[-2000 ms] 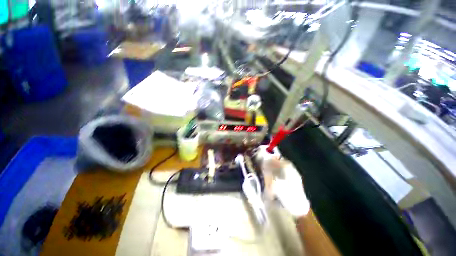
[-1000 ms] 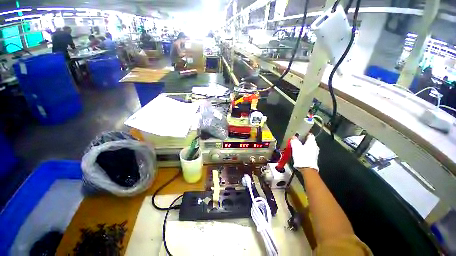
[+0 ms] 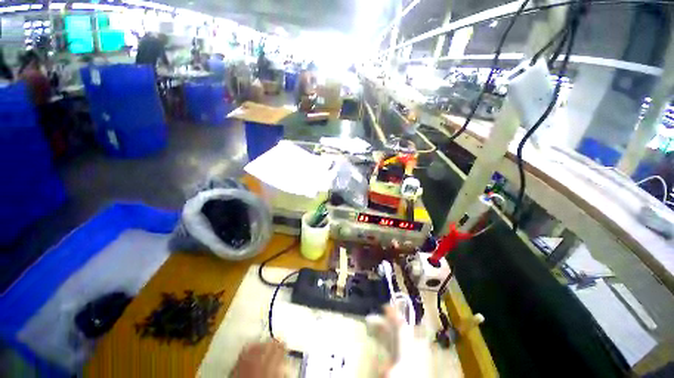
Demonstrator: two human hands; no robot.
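My left hand (image 3: 260,360), bare and blurred, is at the bottom edge, beside the left side of a white power strip (image 3: 331,365) on the mat. The strip's socket holes face up and its near part is cut off. My right hand (image 3: 403,351), in a white glove and blurred, is right of the strip, by the white cord (image 3: 401,301). I cannot tell whether either hand grips anything. The cord's plug end (image 3: 386,269) is at the black test fixture (image 3: 340,291). The red-handled tester (image 3: 446,244) stands in a white outlet cube (image 3: 431,275).
A pile of small black parts (image 3: 179,317) lies on the orange bench left of the mat. A bag of black parts (image 3: 255,226), pen cup (image 3: 315,240) and power meter (image 3: 347,228) stand behind. A blue bin (image 3: 44,269) is left; the dark green conveyor (image 3: 517,310) is right.
My right hand has left the red-handled tester and moved down to the mat by the cord. My left hand and the white power strip have come into view at the bottom.
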